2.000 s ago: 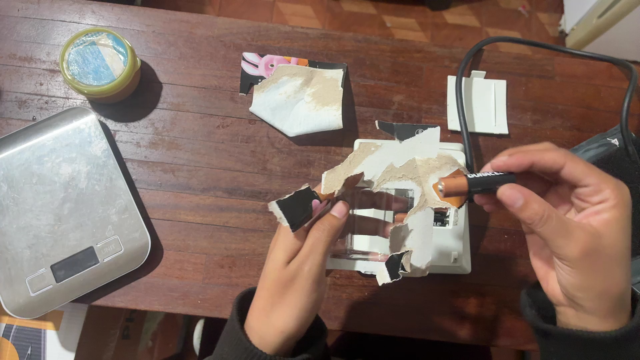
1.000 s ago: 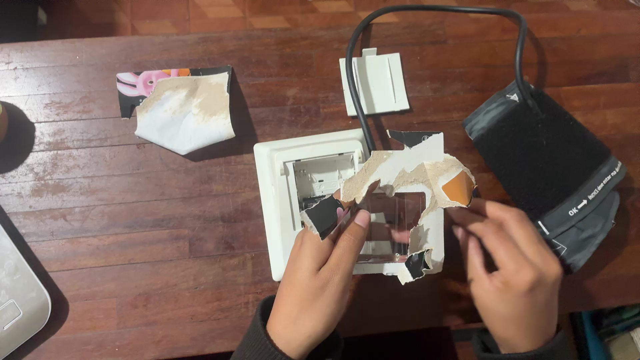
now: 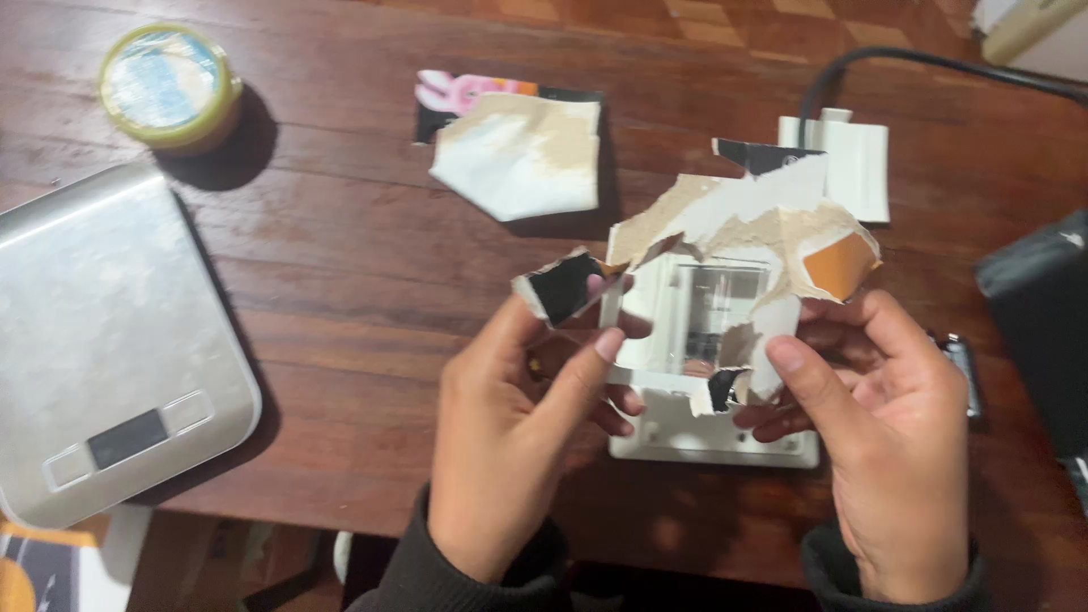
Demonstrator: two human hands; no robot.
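Observation:
My left hand (image 3: 518, 416) and my right hand (image 3: 884, 416) hold torn cardboard packaging with clear plastic (image 3: 756, 195) between them, one at each side. Under it lies a white plastic device (image 3: 714, 446) with an open compartment, seen partly through the clear plastic. A white battery cover (image 3: 858, 170) rests behind, beside the black tube. To the right of my right hand, a battery (image 3: 960, 374) lies on the wooden table, partly hidden by that hand.
A metal kitchen scale (image 3: 110, 340) is at the left, below a round tub with a yellow-green rim (image 3: 166, 85). A torn card piece (image 3: 518, 157) lies at the back. A black cuff (image 3: 1037, 323) and black tube (image 3: 918, 55) are at the right.
The battery that my right hand held two seconds ago is out of it and lies on the table. My right hand has taken hold of the packaging, which is lifted over the device.

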